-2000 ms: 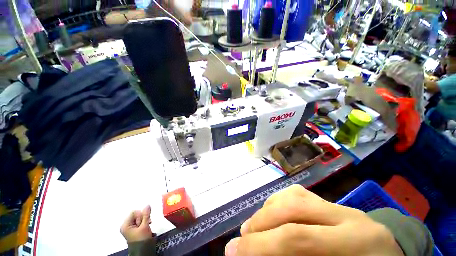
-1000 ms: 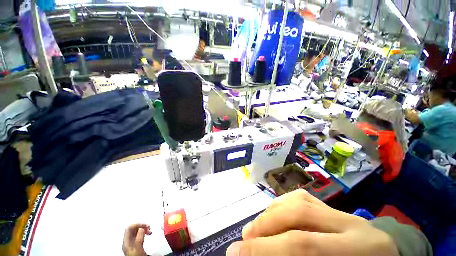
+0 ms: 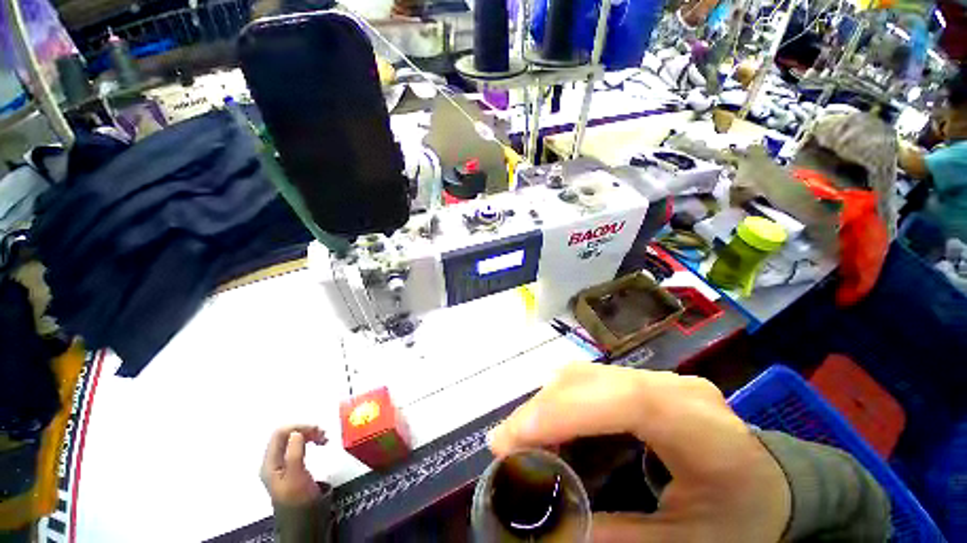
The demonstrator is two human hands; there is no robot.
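My right hand [image 3: 679,451] is large and close at the lower right. It grips a round see-through cup [image 3: 530,498] with dark brown liquid in it; the bottom edge cuts off the cup. My left hand [image 3: 292,467] rests near the table's front edge, fingers loosely curled and apart, with nothing visible in it. A red-orange box [image 3: 375,427] stands just right of my left hand, not held. The green see-through bottle [image 3: 742,260], with its yellow-green lid on, stands upright right of the sewing machine.
The white sewing machine [image 3: 583,228] has a lit display. A black phone-like slab [image 3: 323,122] rises above its left end. Dark navy cloth [image 3: 159,228] lies piled left. A cardboard parts tray [image 3: 628,313] sits right. A blue basket [image 3: 816,451] and red-orange stool [image 3: 859,403] are lower right.
The view tilted up, then down again. The cup's round opening has come into view in my right hand. My left hand stays beside the red-orange box.
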